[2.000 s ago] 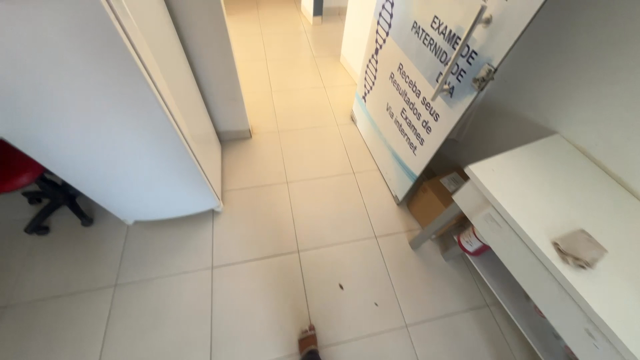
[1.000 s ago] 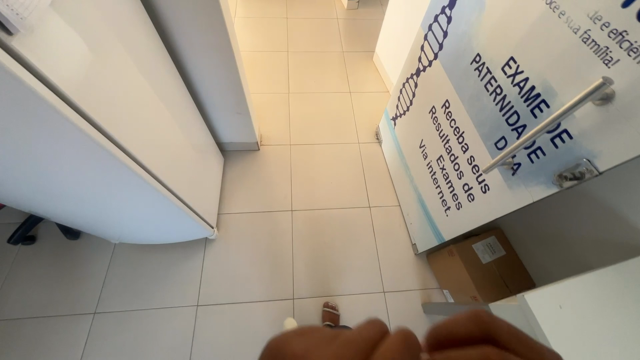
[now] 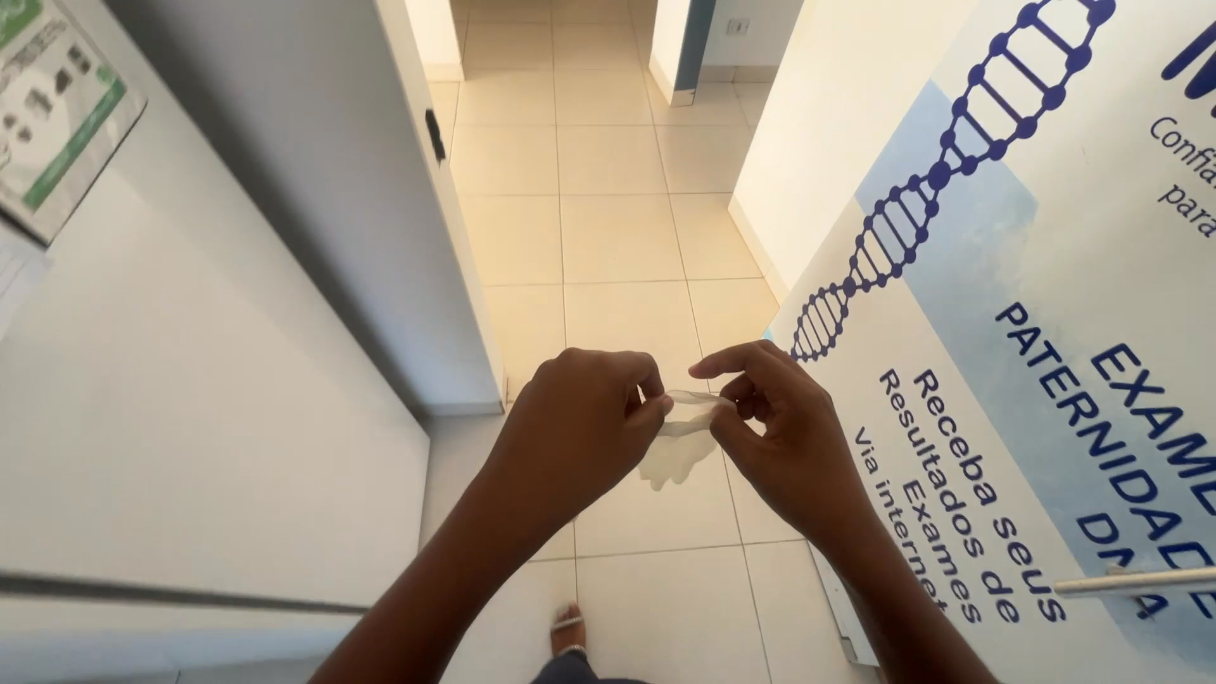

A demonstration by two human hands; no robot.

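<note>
A pale, translucent disposable glove (image 3: pixel 676 458) hangs between my two hands at the middle of the view, its cuff pulled open and its finger part dangling below. My left hand (image 3: pixel 594 418) pinches the left edge of the cuff between thumb and fingers. The right edge of the cuff is pinched by my right hand (image 3: pixel 774 418), whose index finger is raised off it. Both hands are bare and held above the tiled floor.
A white cabinet (image 3: pixel 209 399) stands at the left, with a printed sheet (image 3: pixel 71 104) on it. On the right is a door panel (image 3: pixel 950 332) with a DNA graphic and a metal handle (image 3: pixel 1140 581). The tiled floor (image 3: pixel 622 237) runs ahead between walls. My sandalled foot (image 3: pixel 568 629) shows below.
Both hands have come up fully into view, with the glove stretched between them. The view has moved forward, nearer the door panel; the cardboard box and white table are out of view.
</note>
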